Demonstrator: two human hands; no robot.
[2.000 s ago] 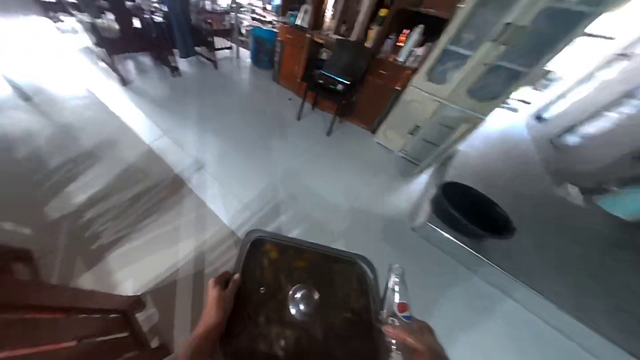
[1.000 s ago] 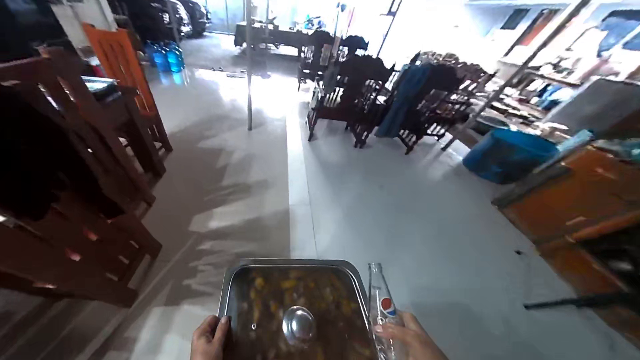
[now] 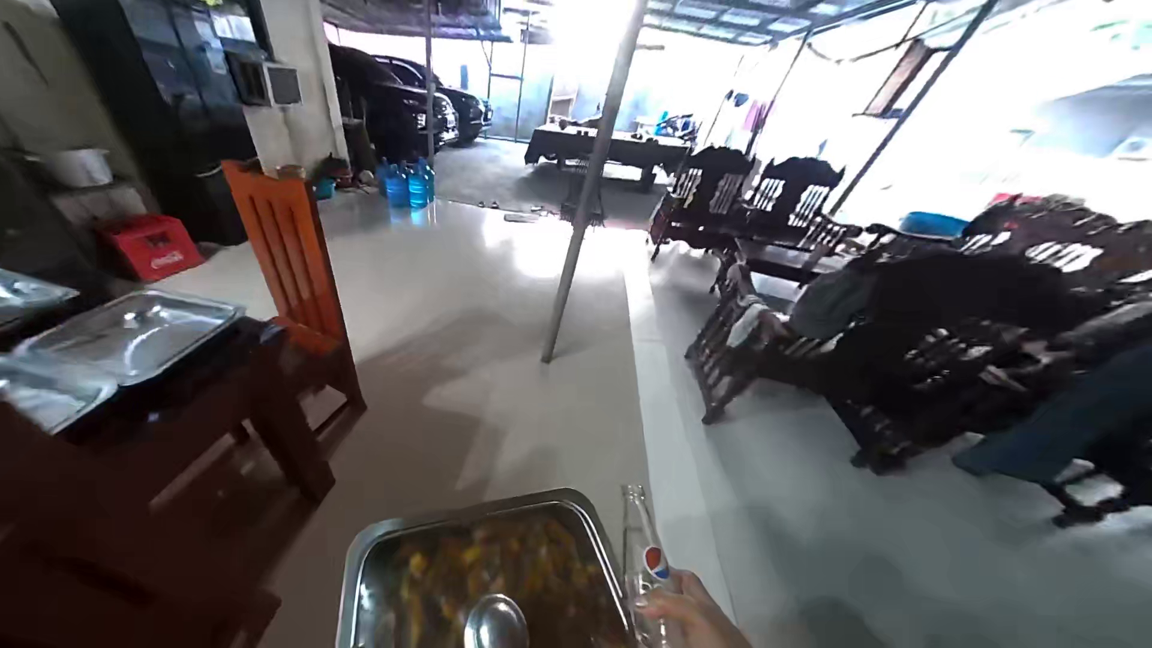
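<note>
A rectangular metal food tray [image 3: 369, 540] with a clear lid is carried low in front of me; brown and yellow food shows through the lid. A shiny round lid knob [image 3: 496, 621] stands near its middle. My right hand [image 3: 688, 612] is at the tray's right side, its fingers around an upright glass Pepsi bottle [image 3: 637, 531] that looks empty. My left hand is out of the picture, below or beside the tray's left edge.
On the left, a dark wooden table [image 3: 279, 396] bears lidded metal trays [image 3: 135, 337], with an orange wooden chair [image 3: 288, 252] beside it. A slanting metal pole [image 3: 585, 198] stands ahead. Carved dark wooden chairs [image 3: 720, 360] line the right. Blue water jugs [image 3: 409, 184] and a red crate [image 3: 153, 247] lie farther off.
The view has swung far to the left, bringing the table with trays into sight. My left hand, seen earlier at the tray's left edge, has gone out of view. The right hand still holds the bottle.
</note>
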